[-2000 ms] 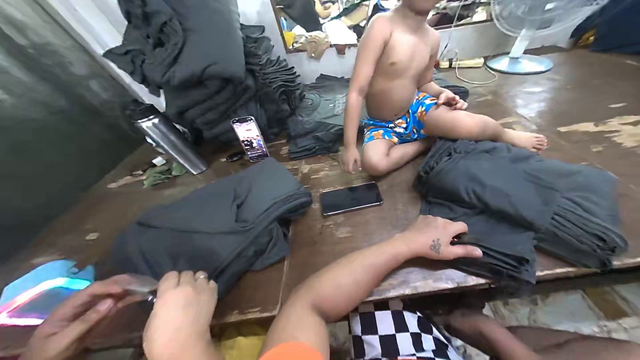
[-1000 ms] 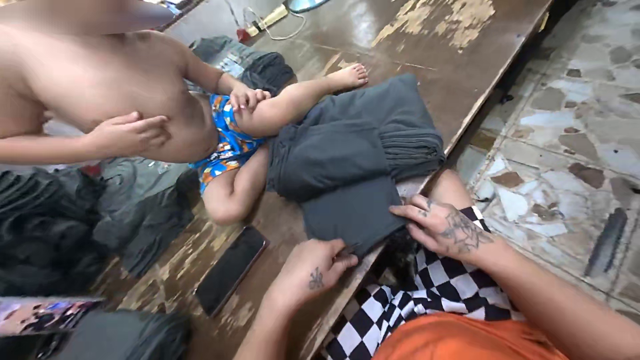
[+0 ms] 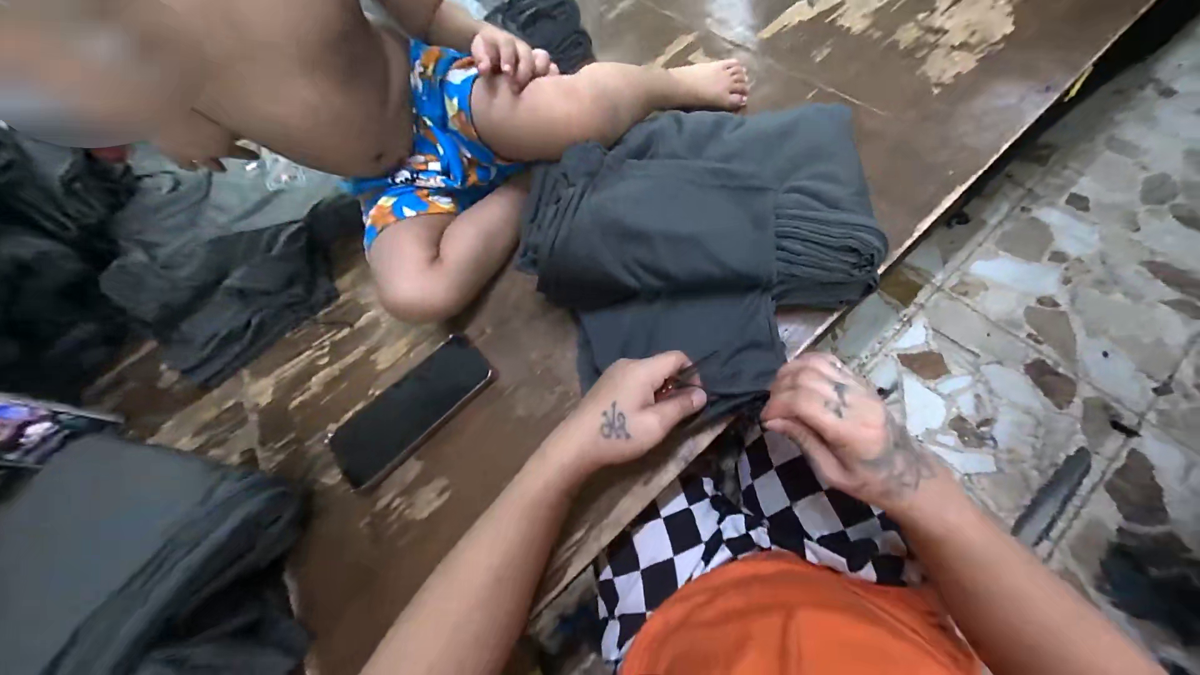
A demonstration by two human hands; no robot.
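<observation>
A stack of folded dark grey cloth [image 3: 675, 225] lies near the table's edge, one piece hanging forward from it toward me. My left hand [image 3: 642, 403] holds a small pointed tool, perhaps thread snips [image 3: 689, 377], with dark blades over that piece; its exact kind is partly hidden by the fingers. At the right corner of the same piece, my right hand [image 3: 834, 422] pinches the cloth's edge between thumb and fingers. Both hands are close together over the table's front edge.
A person in blue patterned shorts [image 3: 441, 122] sits on the wooden table [image 3: 506, 375], one foot touching the stack. A black smartphone [image 3: 412, 408] lies left of my left hand. More dark cloth [image 3: 131, 553] is at the lower left, and another heap [image 3: 225, 272] behind it.
The view has swung toward the right-hand stack since two seconds ago. My right hand, then at the lower left with the other, now grips the stack's front cloth; the pointed tool shows above it.
</observation>
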